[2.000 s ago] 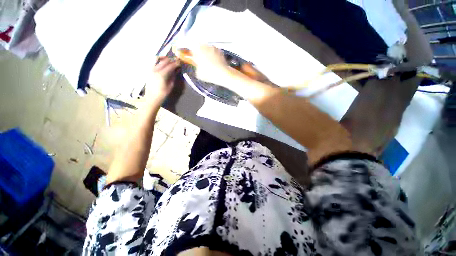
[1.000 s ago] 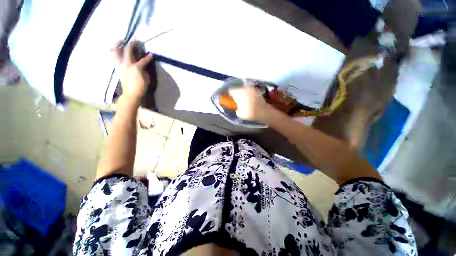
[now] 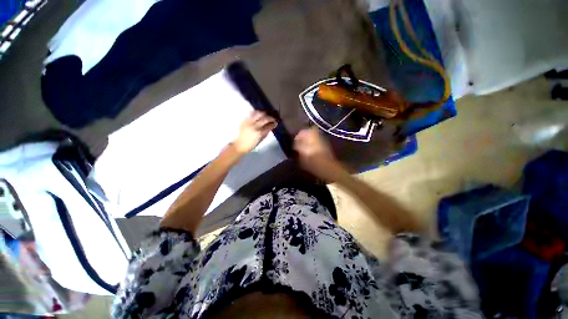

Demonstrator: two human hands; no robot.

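A white garment panel (image 3: 180, 137) lies flat on the brown-grey ironing table, with a thin dark seam line along its near side. Its right end has a navy strip (image 3: 252, 90). My left hand (image 3: 255, 129) grips this end at the strip. My right hand (image 3: 310, 149), somewhat blurred, holds the strip's near end; its fingertips are not clear. The steam iron (image 3: 349, 106), with an orange-brown handle, stands on the table to the right, touched by neither hand.
Navy and white panels (image 3: 149, 59) lie on the table's far side. White panels with dark strips (image 3: 47, 218) hang at the left edge. The yellow hose (image 3: 443, 75) runs from the iron over a blue sheet (image 3: 398, 62). Blue crates (image 3: 486, 218) are on the floor at right.
The view has turned to the right. My right hand has let go of the iron, which now stands apart on the right. Both hands have moved to the panel's navy end.
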